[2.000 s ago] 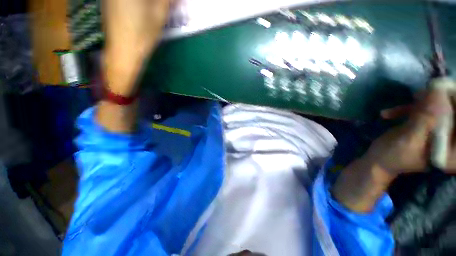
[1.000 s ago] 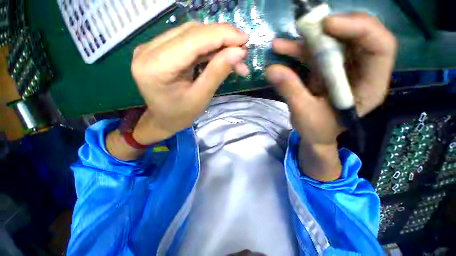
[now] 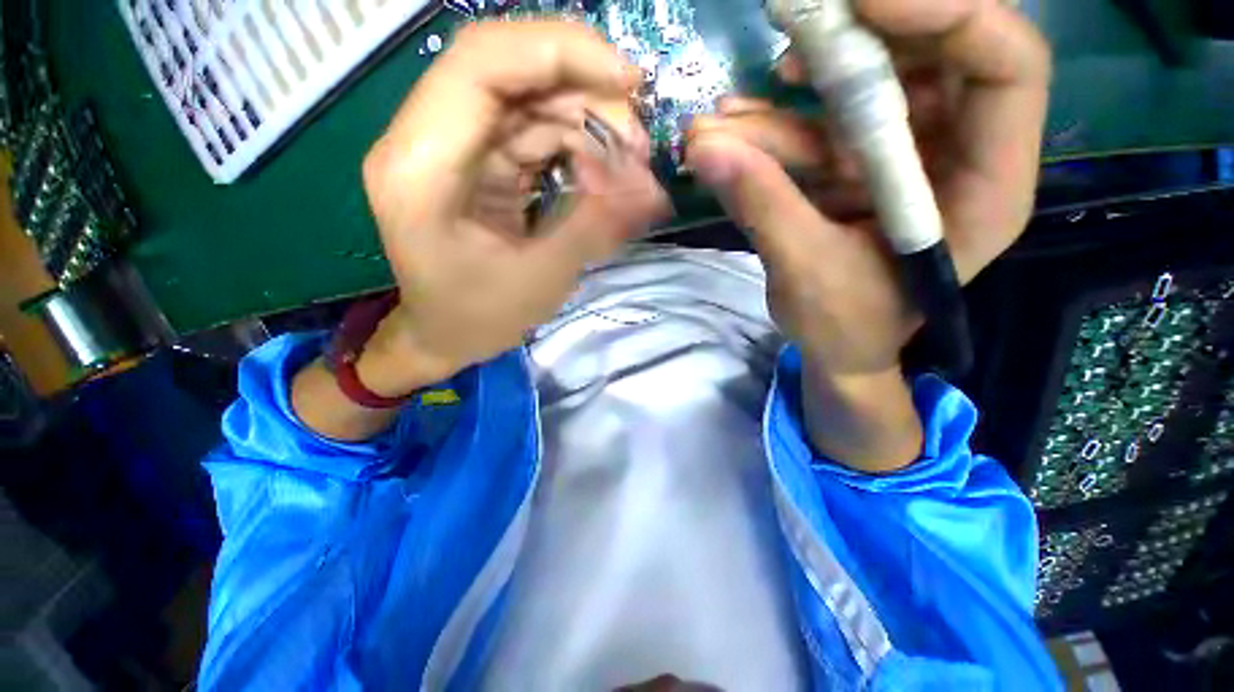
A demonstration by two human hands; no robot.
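My left hand (image 3: pixel 494 203) is curled above the front edge of the mat, with small dark parts with thin leads (image 3: pixel 547 193) in its palm and fingers. My right hand (image 3: pixel 866 203) holds the cream-handled soldering iron (image 3: pixel 880 135) across its palm; the iron's tip is out of the picture at the top. The right thumb and forefinger are close together near the left fingertips. A PCB panel (image 3: pixel 673 68) with shiny parts lies on the green mat beyond my hands, partly hidden by them.
A white component tray (image 3: pixel 278 81) with slots lies at the upper left. Waiting green boards (image 3: pixel 75 203) and a silvery solder spool (image 3: pixel 95 325) are at the far left. Boards in a black tray (image 3: pixel 1116 392) sit at the lower right, below bench level.
Since two seconds ago, both hands have come together in front of me. In the last second the left fingers have curled, showing dark parts, and the right hand has shifted slightly left.
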